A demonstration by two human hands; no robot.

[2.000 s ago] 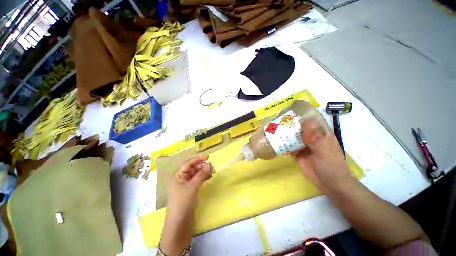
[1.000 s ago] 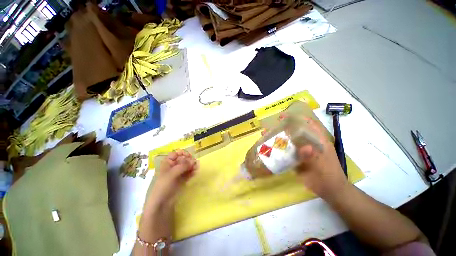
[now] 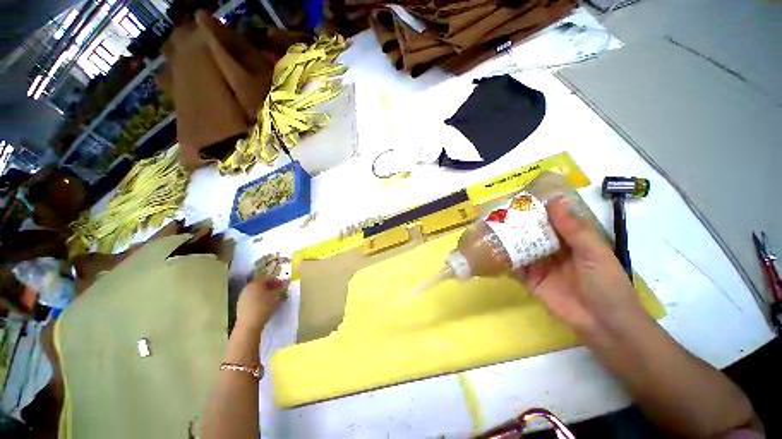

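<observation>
My right hand point(image 3: 579, 270) holds the clear glue bottle point(image 3: 506, 240) with brownish contents. The bottle is tilted, its narrow nozzle pointing down-left above the yellow panel area. My left hand point(image 3: 261, 296) is at the loose pile of small tabs point(image 3: 274, 266), left of the template; its fingertips are small and blurred, and whether they hold a tab cannot be told. The bright yellow template point(image 3: 429, 351) lies in front of me, with a black strip and two raised yellow blocks point(image 3: 448, 218) along its far side. An olive panel point(image 3: 321, 296) shows beneath it.
A blue box of tabs point(image 3: 273, 201) stands behind the pile. Olive panels point(image 3: 146, 334) are stacked left. A mallet point(image 3: 623, 219) lies right of the template, a red-black tool point(image 3: 767, 266) at far right. A black-white cloth point(image 3: 497, 120), yellow strips point(image 3: 296, 103) and brown pieces point(image 3: 463, 34) lie behind.
My left hand has moved left from over the template to the tab pile. The bottle stays in my right hand above the template. The whole view has shifted, so the table things appear further right.
</observation>
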